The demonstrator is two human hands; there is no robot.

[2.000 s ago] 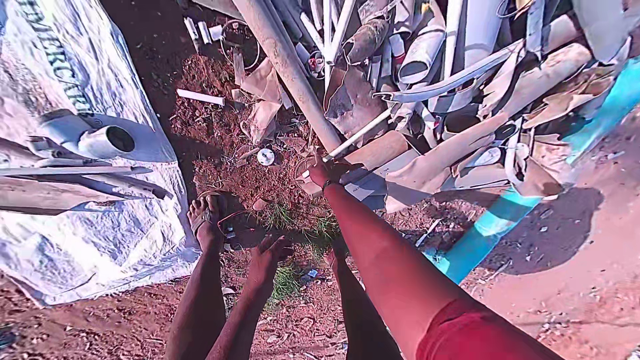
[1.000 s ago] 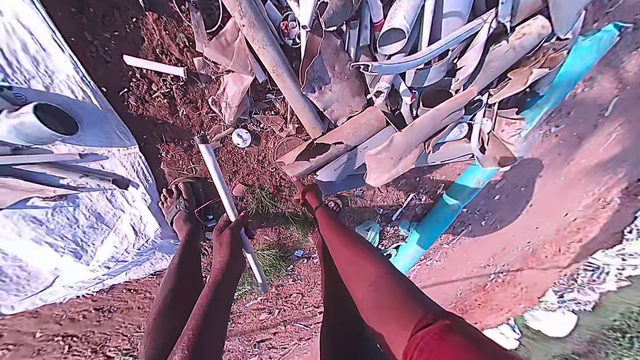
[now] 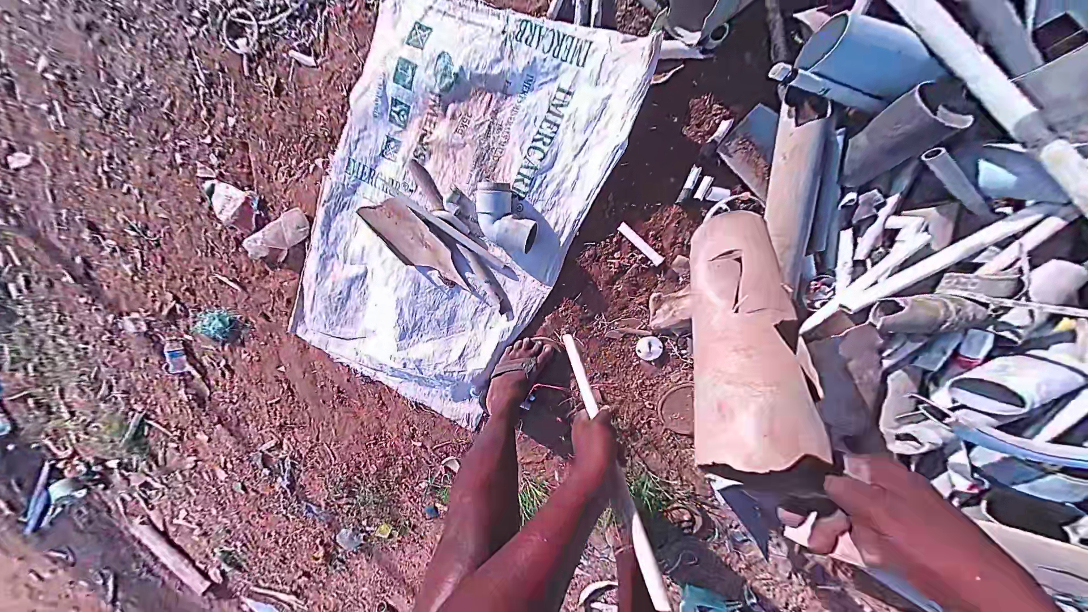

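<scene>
My left hand (image 3: 594, 444) is closed around a thin white plastic pipe (image 3: 639, 544), which slants between my feet. At the lower right, my right hand (image 3: 875, 510) grips the torn lower end of a wide, broken tan pipe piece (image 3: 752, 357), and a paler strip shows by its fingers. A white woven sack (image 3: 357, 340) lies flat on the soil ahead of my sandalled foot (image 3: 514, 374). On the sack rest a grey plastic pipe fitting (image 3: 507, 223) and a tan pipe shard (image 3: 412, 238) with several narrow pieces.
A heap of broken pipes (image 3: 1011, 382) fills the right side. A short white pipe piece (image 3: 641, 244) and a round white cap (image 3: 648, 348) lie on the soil between sack and heap. Left of the sack are a crumpled plastic bottle (image 3: 277, 235) and a green tangle (image 3: 218, 325).
The view has swung left. My right hand has lifted the wide tan pipe piece, which lay at the heap's edge a second ago. The thin white pipe remains in my left hand.
</scene>
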